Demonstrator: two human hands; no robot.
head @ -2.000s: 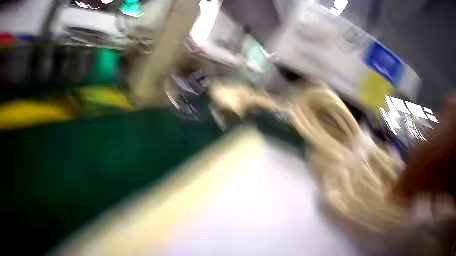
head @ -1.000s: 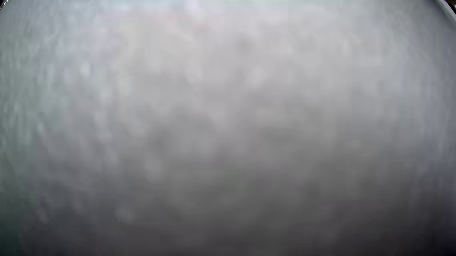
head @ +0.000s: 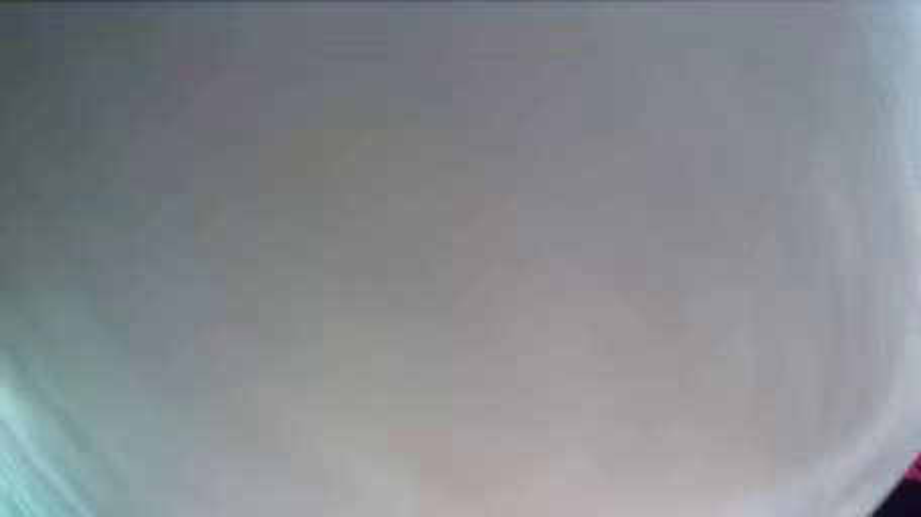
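Observation:
A blurred pale grey surface (head: 454, 263) fills nearly the whole head view, very close to the lens. I cannot tell what it is; it may be a cloth or tissue. It hides the bench and the work. Neither my left hand nor my right hand can be made out.
A small dark and magenta patch (head: 904, 493) shows at the bottom right corner. Pale greenish streaks (head: 35, 459) show at the bottom left edge. Nothing else can be made out.
Two seconds ago the white pad, green bench top and coiled cream cords showed. The grey surface covered them one second ago and still does, now smoother, with its light part lower.

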